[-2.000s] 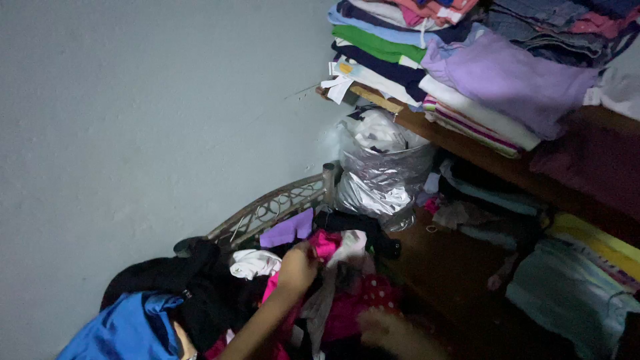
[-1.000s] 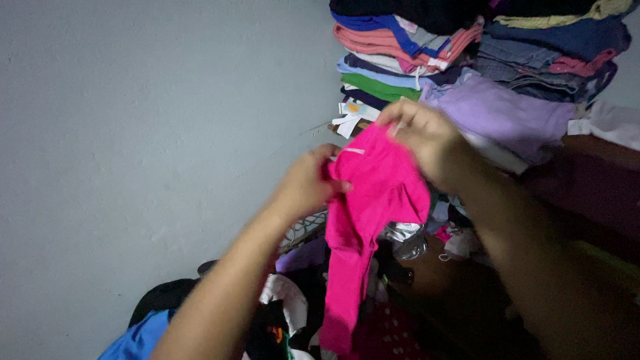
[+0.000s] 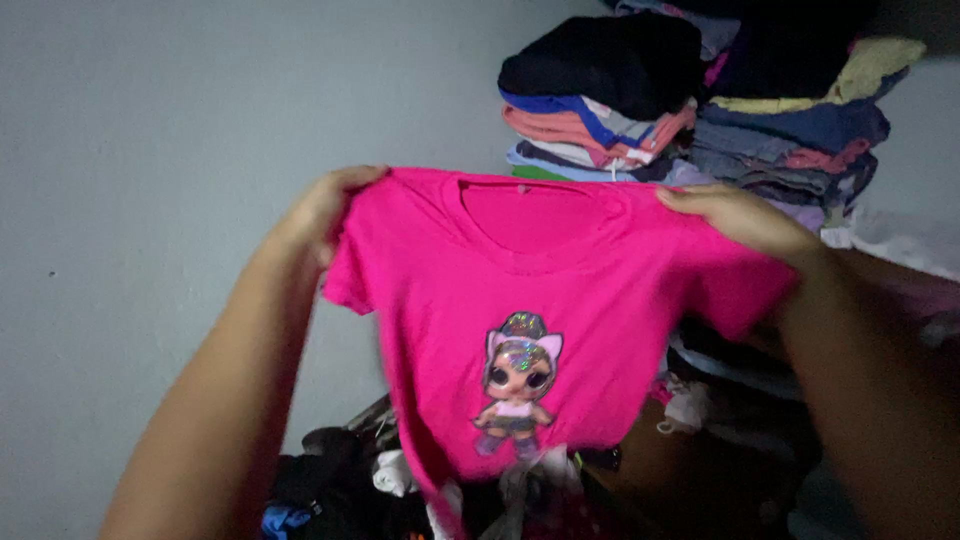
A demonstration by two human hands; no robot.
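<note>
A bright pink short-sleeved T-shirt [image 3: 600, 300] hangs spread out between my hands, its front toward me. A shiny doll figure with cat ears [image 3: 519, 386] is on its front. My left hand [image 3: 322, 206] grips the shoulder and sleeve at the left of the view. My right hand [image 3: 742, 217] pinches the other shoulder near the neckline, with its fingers over the fabric. Below the shirt lies a heap of loose clothes, with black garments [image 3: 337, 487], a white piece [image 3: 394, 472] and a bit of blue cloth [image 3: 283, 519], partly hidden by the shirt.
Folded clothes in a stack topped with black cloth [image 3: 600, 67] rise behind the shirt, beside folded denim [image 3: 750, 146]. White cloth [image 3: 900, 236] lies at the right. A grey wall [image 3: 150, 150] fills the left side. More clothes lie on a dark lower shelf at the right.
Two seconds ago my left hand was at the clothes heap; a second ago both hands held the pink garment bunched up. Now it is opened out wide, and my hands are farther apart.
</note>
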